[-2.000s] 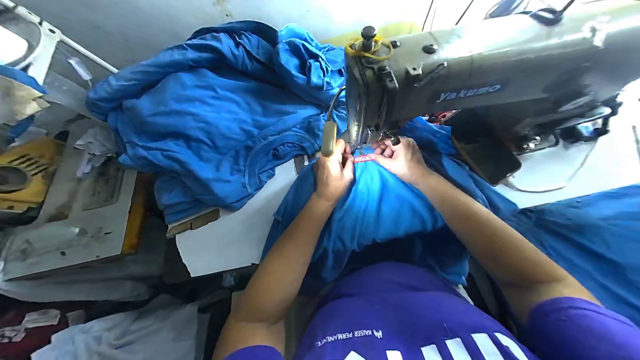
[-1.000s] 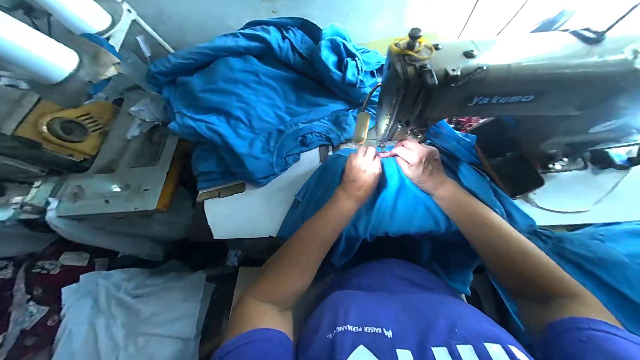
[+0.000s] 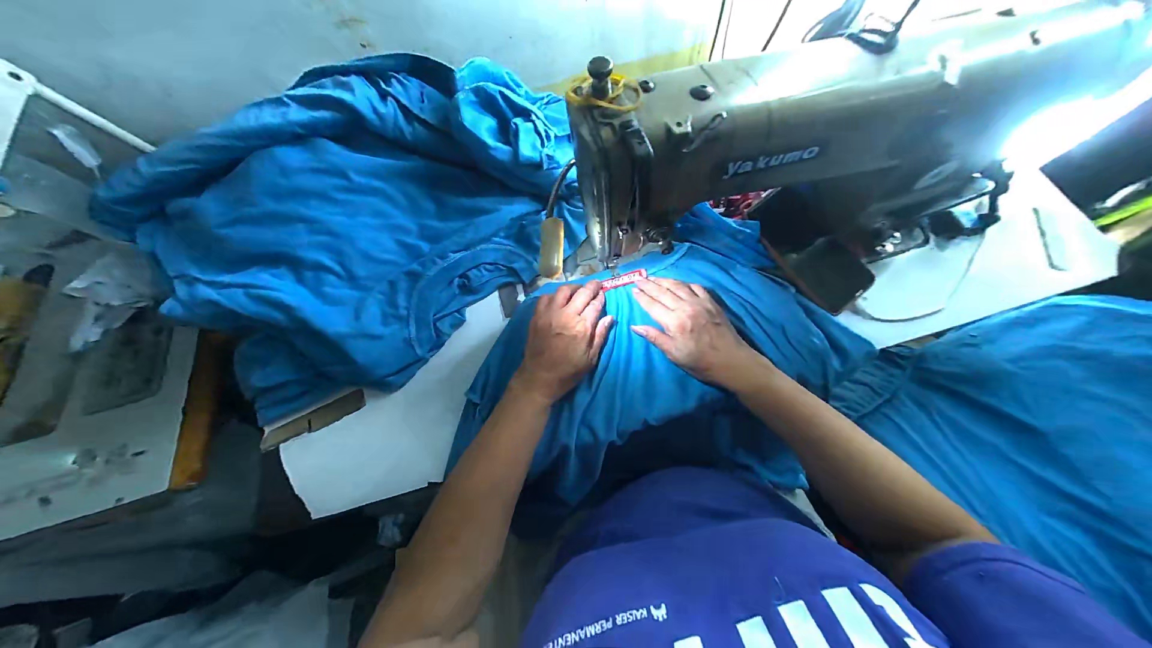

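A blue cloth garment (image 3: pixel 621 378) lies over the bed of a Yakumo sewing machine (image 3: pixel 792 126) and hangs down toward my lap. On it, just in front of the needle and presser foot, lies a small red label (image 3: pixel 623 280) bearing white writing. My left hand (image 3: pixel 565 335) presses on the cloth, its fingertips at the label's left end. My right hand (image 3: pixel 688 326) rests on the cloth with fingers spread, fingertips near the label's right end. Whether the needle is in the cloth I cannot tell.
More blue garments (image 3: pixel 333 216) lie heaped left of the machine, and blue cloth (image 3: pixel 1035 423) spreads at the right. A dark rectangular object (image 3: pixel 823 270) lies beneath the machine arm. The white tabletop's edge (image 3: pixel 387 450) shows at front left. Another worktable (image 3: pixel 99 450) stands at far left.
My right hand's fingers have spread out on the cloth; earlier they were bunched at the red label. The label now shows more fully between my hands. The view has shifted.
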